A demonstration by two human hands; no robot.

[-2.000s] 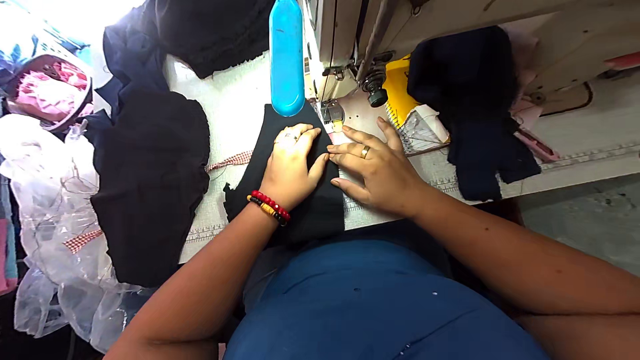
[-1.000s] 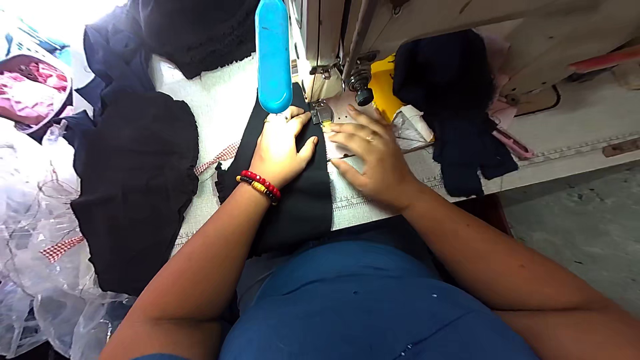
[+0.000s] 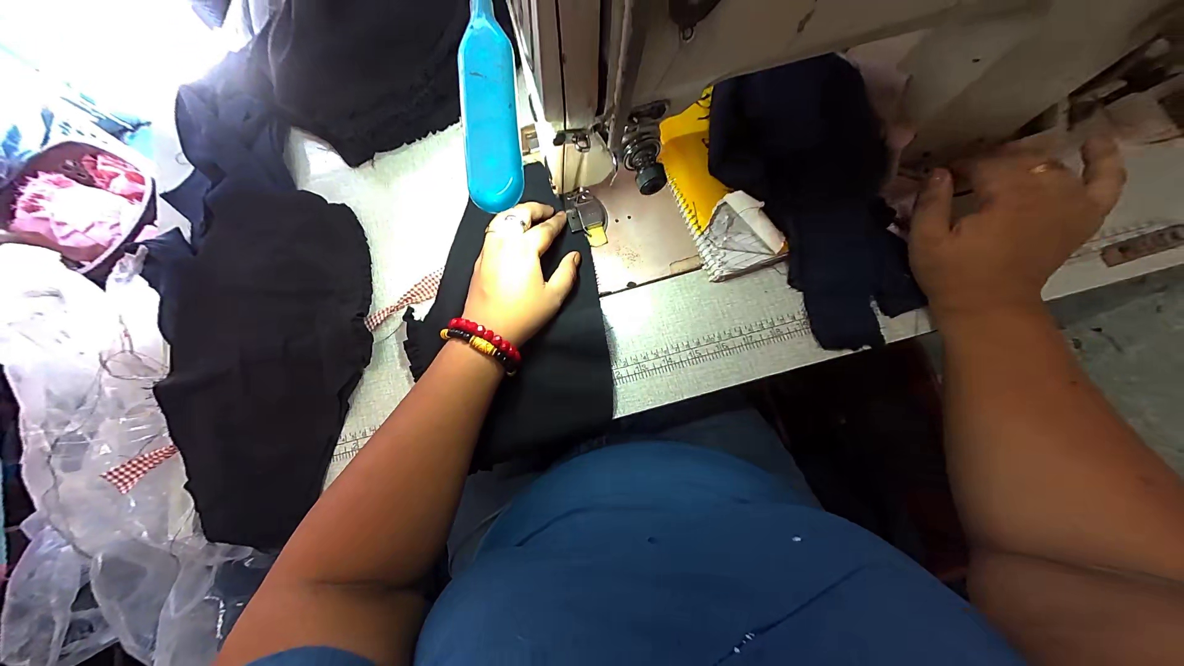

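My left hand (image 3: 523,268) lies flat, fingers apart, on a black fabric piece (image 3: 555,370) beside the presser foot (image 3: 585,215) of a sewing machine (image 3: 592,83). The fabric's upper right edge runs close to the foot. My right hand (image 3: 1008,222) is at the machine's right end, beneath its arm and right of a dark navy cloth (image 3: 823,213); its fingertips are partly in shadow, and whether they hold anything cannot be told. A blue plastic handle-shaped piece (image 3: 491,116) hangs just above my left fingers.
More black fabric (image 3: 268,370) lies at the left, over clear plastic bags (image 3: 102,416). A basket (image 3: 139,217) holds pink cloth. Right of the needle area lies a yellow spiral notebook (image 3: 689,166). A printed measuring scale (image 3: 703,350) runs along the table's front edge.
My right hand has left the fabric near the presser foot and moved right, to the machine's right end. My left hand stays on the black fabric.
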